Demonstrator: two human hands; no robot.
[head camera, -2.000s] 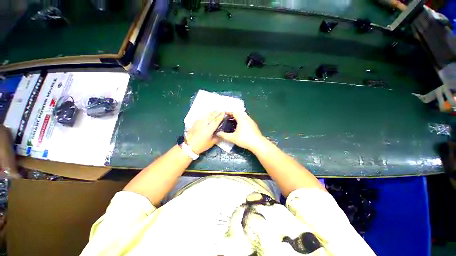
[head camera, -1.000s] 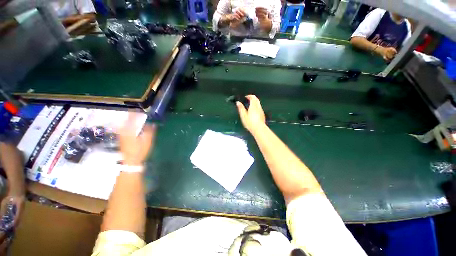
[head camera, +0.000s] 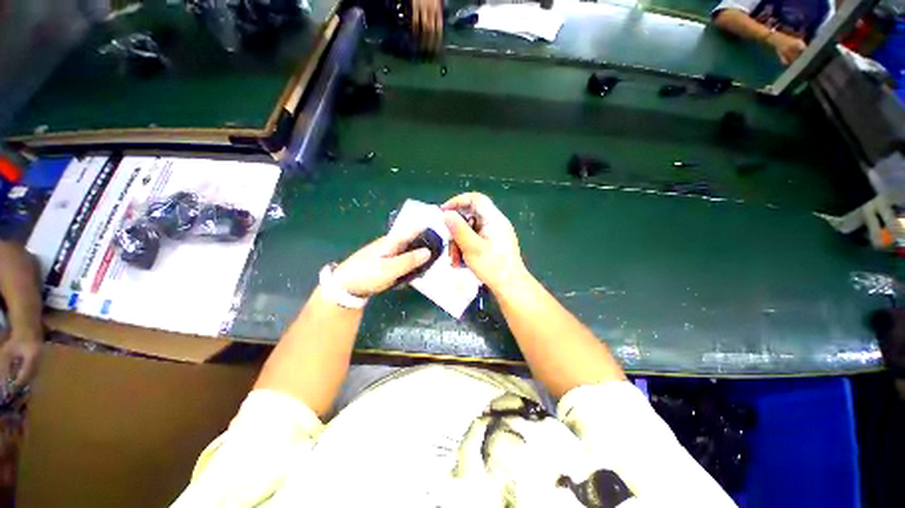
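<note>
My left hand (head camera: 382, 266) holds a black power adapter (head camera: 428, 241) over the white sheets (head camera: 447, 285). My right hand (head camera: 486, 238) is just right of it, fingers closed around a small dark part, perhaps the adapter's cord; its details are hidden by the fingers. The white sheets lie on the green bench (head camera: 645, 268) under both hands and are partly covered by them. Several bagged adapters (head camera: 179, 218) in shiny clear plastic lie on the printed white board (head camera: 189, 293) at left.
Loose black adapters (head camera: 586, 166) lie on the green belt. A wood-edged table (head camera: 149, 139) is at upper left, a cardboard carton (head camera: 129, 427) lower left, a blue bin (head camera: 804, 437) lower right. Another person's hand (head camera: 427, 22) reaches in at the top; other people's arms show at left and upper right.
My left hand has come from the printed board, and my right hand from the belt, to meet over the white sheets with an adapter. More bagged units lie on the board than two seconds ago.
</note>
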